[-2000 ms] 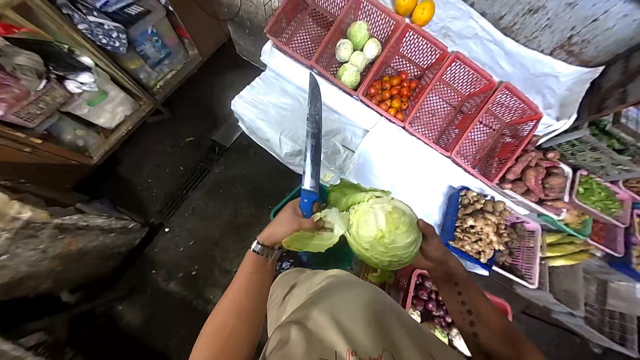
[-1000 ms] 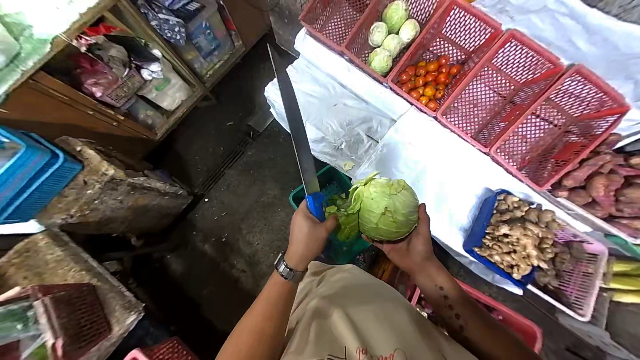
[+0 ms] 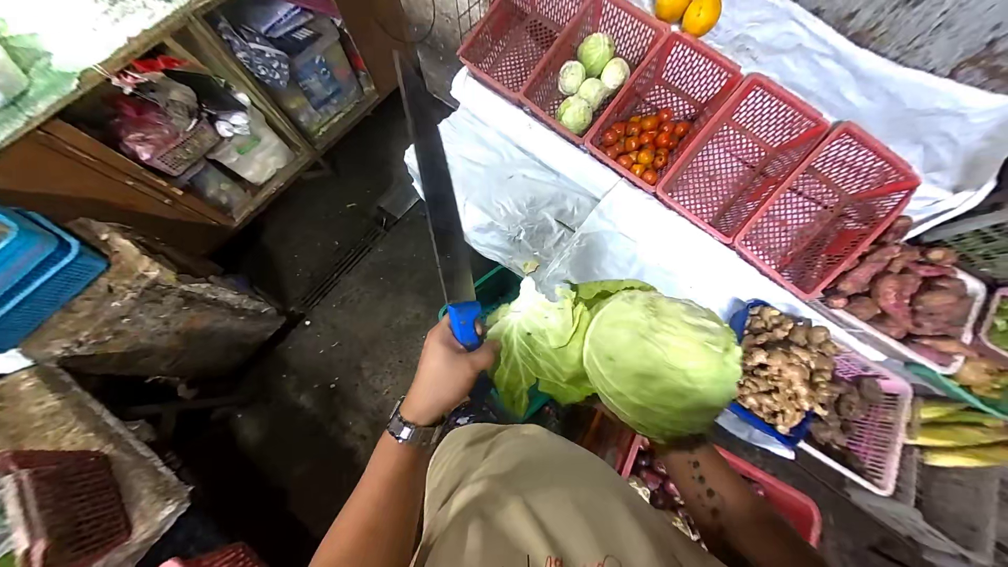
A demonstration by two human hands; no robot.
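My left hand [image 3: 450, 366], with a metal watch on its wrist, grips the blue handle of a large long-bladed knife [image 3: 442, 197]. The blade points up and away from me. Between thumb and handle it also seems to pinch the edge of a loose cabbage leaf [image 3: 539, 342]. A round green cabbage [image 3: 661, 362] rests in my right hand [image 3: 677, 445], which is mostly hidden beneath it. The loose leaves spread between my left hand and the cabbage. Behind them a green basket [image 3: 498, 290] is partly visible below.
Red plastic crates [image 3: 740, 153], some holding small cabbages [image 3: 592, 83] and tomatoes [image 3: 644, 146], line a white-covered table [image 3: 551, 197]. Ginger [image 3: 787, 366], sweet potatoes [image 3: 898, 291] and a crate of onions [image 3: 795, 500] are at the right. Wooden shelves [image 3: 268, 185] and blue baskets [image 3: 47, 276] stand left.
The outer leaves, close against the cabbage a second ago, now spread away from it toward my left hand. The knife stays in that hand, its blade more upright.
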